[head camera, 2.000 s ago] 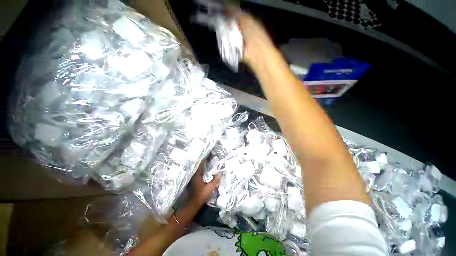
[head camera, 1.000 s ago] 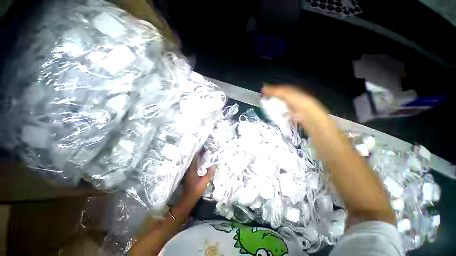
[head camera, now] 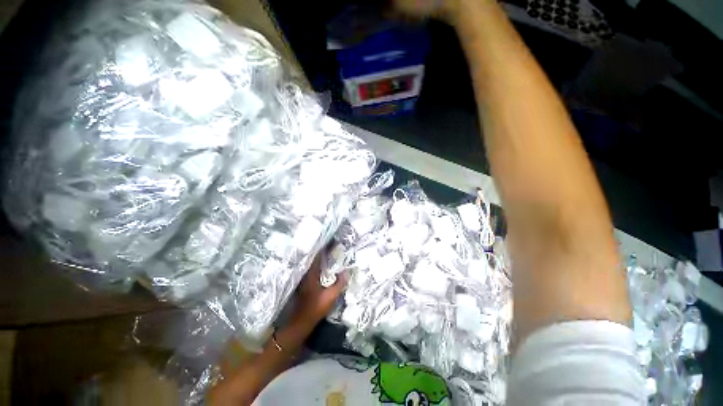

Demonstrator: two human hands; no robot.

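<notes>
White bagged cable pieces point(head camera: 428, 277) lie heaped in front of me. A large clear bulk bag point(head camera: 182, 151) full of the same pieces lies at left, touching the heap. My left hand point(head camera: 321, 292) is between the bag's lower edge and the heap, with white cable at its fingertips; its grip is partly hidden. My right hand point(head camera: 424, 8) is dark and blurred at the top edge, above an open blue box point(head camera: 383, 71) with a reddish picture panel. Whether it holds anything cannot be seen.
A pale rail point(head camera: 420, 158) runs between the heap and the black conveyor point(head camera: 452, 119). Another open box point(head camera: 626, 71) is dim at upper right, and part of a pale box point(head camera: 708, 242) shows at the right edge. Brown cardboard point(head camera: 47, 297) and limp clear film point(head camera: 186, 349) are at lower left.
My right hand has moved from the heap up and across the rail to the blue box. The boxes on the conveyor have shifted. My left hand has stayed by the bag.
</notes>
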